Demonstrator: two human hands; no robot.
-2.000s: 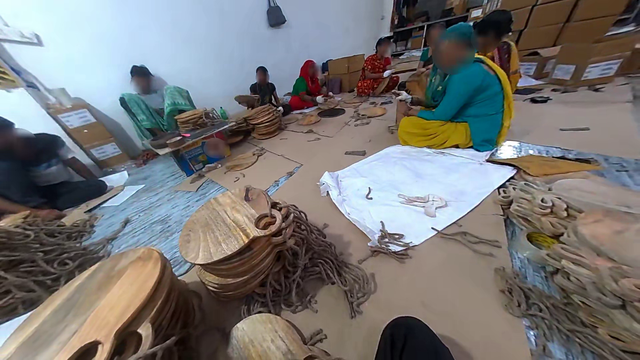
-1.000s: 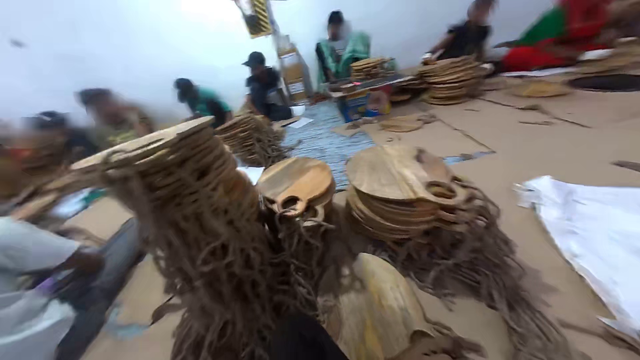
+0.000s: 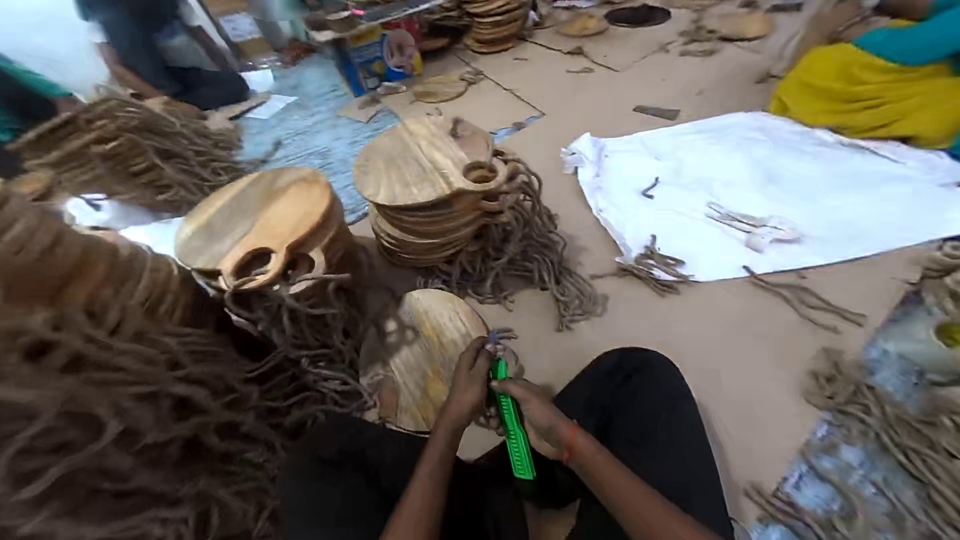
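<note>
My right hand [image 3: 534,414] is closed on a green plastic-handled tool [image 3: 514,431], perhaps a cutter; its upper end meets the fingers of my left hand [image 3: 471,382]. A short piece of rope [image 3: 504,335] pokes out above my left fingers, which seem to pinch it. A round wooden board [image 3: 431,352] lies on the floor just left of both hands, its near part by my knee. Behind it stands a stack of round wooden boards with ring handles [image 3: 420,169], brown rope hanging from them. Another such stack [image 3: 259,217] is to the left.
Rope-hung boards [image 3: 97,337] fill the left side. A white cloth [image 3: 705,172] with rope scraps lies ahead to the right. Rope pieces [image 3: 885,420] lie at the lower right. A person in yellow and teal clothing [image 3: 862,94] sits at the upper right; another [image 3: 172,60] sits at the upper left.
The view has swung left, then back down to the right. Both my hands and the green tool are now in sight; neither earlier frame plainly shows them.
</note>
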